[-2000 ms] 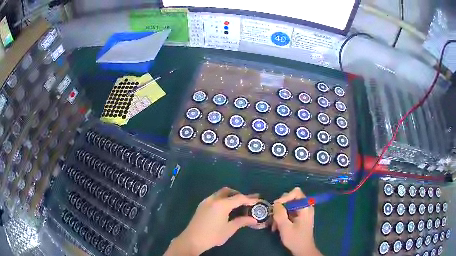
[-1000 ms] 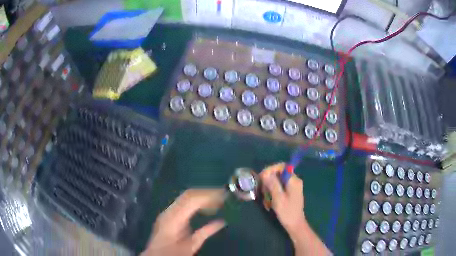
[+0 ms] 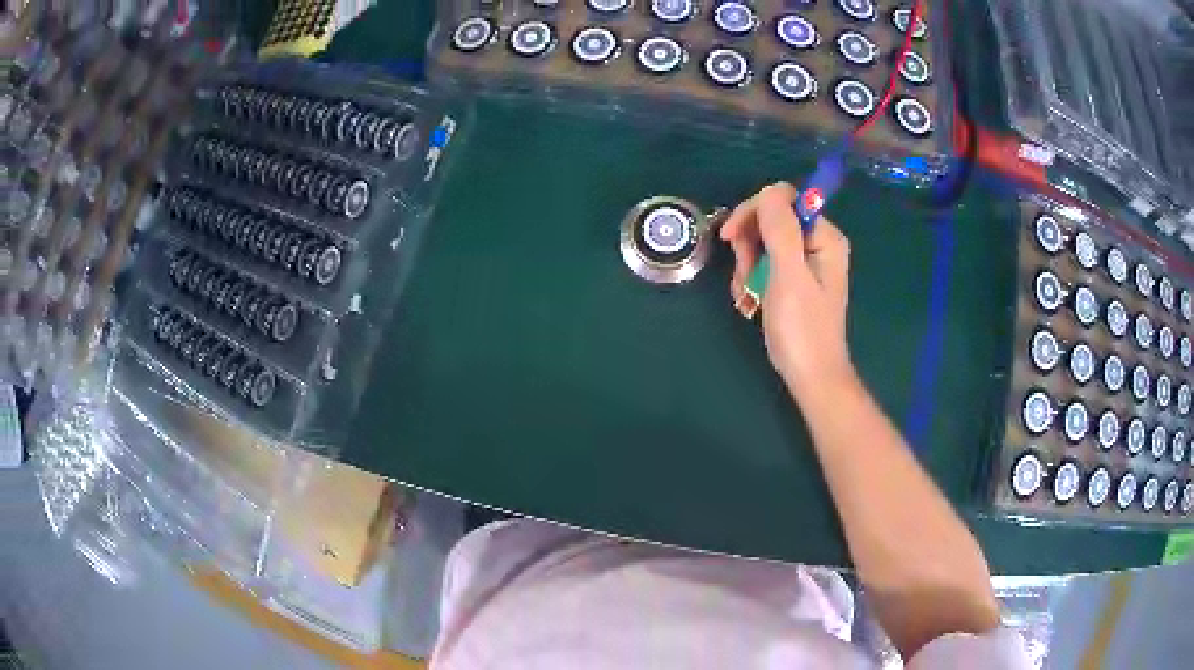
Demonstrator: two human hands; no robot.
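The round metal ring (image 3: 685,274) lies on the green mat with a bright ringed centre, a small speaker driver (image 3: 667,230) by its look, sitting inside its rim. A small tab sticks out at its right side. My right hand (image 3: 794,268) is just right of the ring, closed around the blue test probe (image 3: 824,187) with its red dot. The green section and the tip of the probe show below my fingers, pointing down and left, apart from the ring. My left hand is not in view.
The centre blister tray (image 3: 629,81) of face-up drivers is at the top. The left tray (image 3: 314,295) holds drivers on edge. The right tray (image 3: 1015,327) holds face-up rows. Clear ribbed trays (image 3: 1093,79) are at upper right. The red probe lead (image 3: 901,81) crosses the centre tray. A cardboard box (image 3: 343,524) sits below.
The view has tilted down, showing the bench edge and my lap. My left hand has left the picture. The ring, between my hands earlier, now lies alone on the mat. My right hand still holds the probe.
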